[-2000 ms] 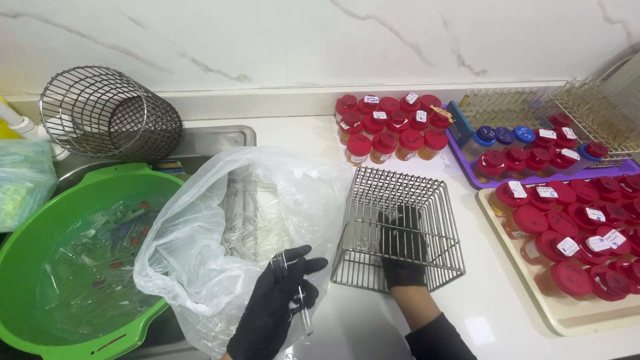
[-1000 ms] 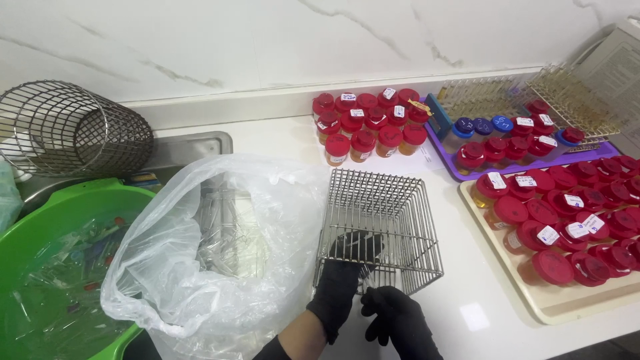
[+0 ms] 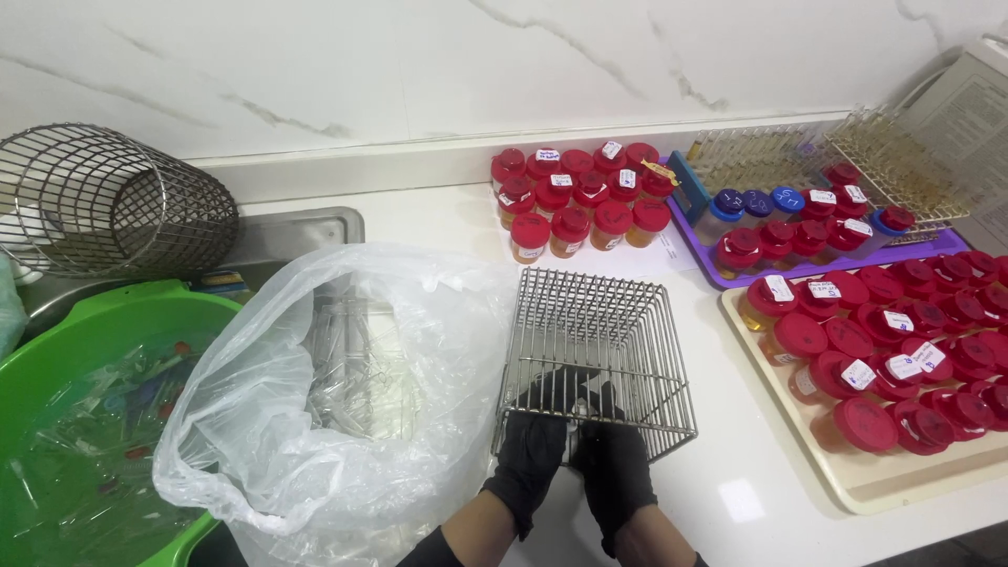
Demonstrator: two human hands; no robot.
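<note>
A square wire basket [image 3: 594, 315] of metal lies on its side on the white counter, its mouth facing me. Both my hands, in black gloves, reach into it from the front. My left hand [image 3: 535, 433] and my right hand [image 3: 610, 441] are close together inside the mouth, partly behind the wires. Something small and pale, perhaps glass, shows between them; which hand holds it cannot be told. Left of the basket stands an open clear plastic bag [image 3: 260, 409] with glass tubes [image 3: 335, 370] inside.
A green basin [image 3: 47, 339] of water holds tubes at left, by a metal sink [image 3: 339, 224] and a round wire basket [image 3: 118, 197]. Red-lidded specimen cups [image 3: 571, 224] stand behind; more fill a cream tray [image 3: 850, 496] and a purple tray [image 3: 709, 276] with tube racks at right.
My left hand, seen with a glass tube beside the bag two seconds ago, has moved right into the wire basket. My right hand was deeper inside, then at the basket's front, and now reaches in beside the left.
</note>
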